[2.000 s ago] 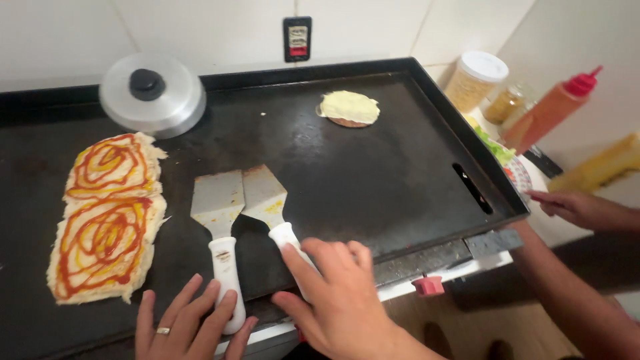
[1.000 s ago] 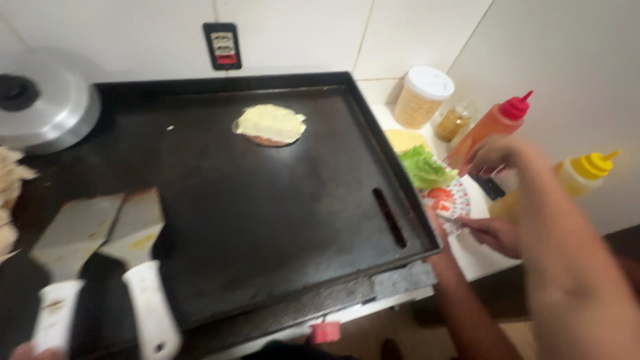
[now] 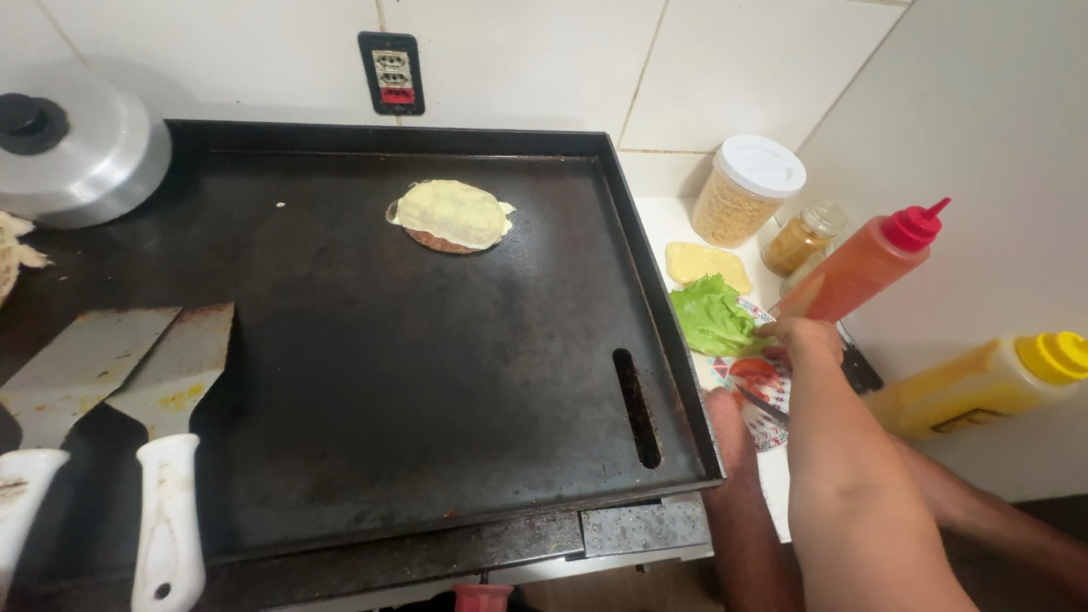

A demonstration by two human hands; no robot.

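Observation:
My right hand reaches over a patterned plate, its fingertips at the edge of a green lettuce leaf; whether they grip it is hidden. Beneath it lie tomato slices, beside a knife by another person's hands, which are partly covered by my arm. My left hand is out of view. Two metal spatulas with white handles, one left and one right, rest on the black griddle. Near its back, a patty lies under a pale cheese slice.
An aluminium lid and a bread edge are at left. Right of the griddle's raised rim are a cheese slice, a lidded tub, a spice jar, a red-capped bottle and a yellow-capped bottle.
My right hand has left the right spatula's handle and reached across to the lettuce. My left hand has gone out of view. The view has swung right.

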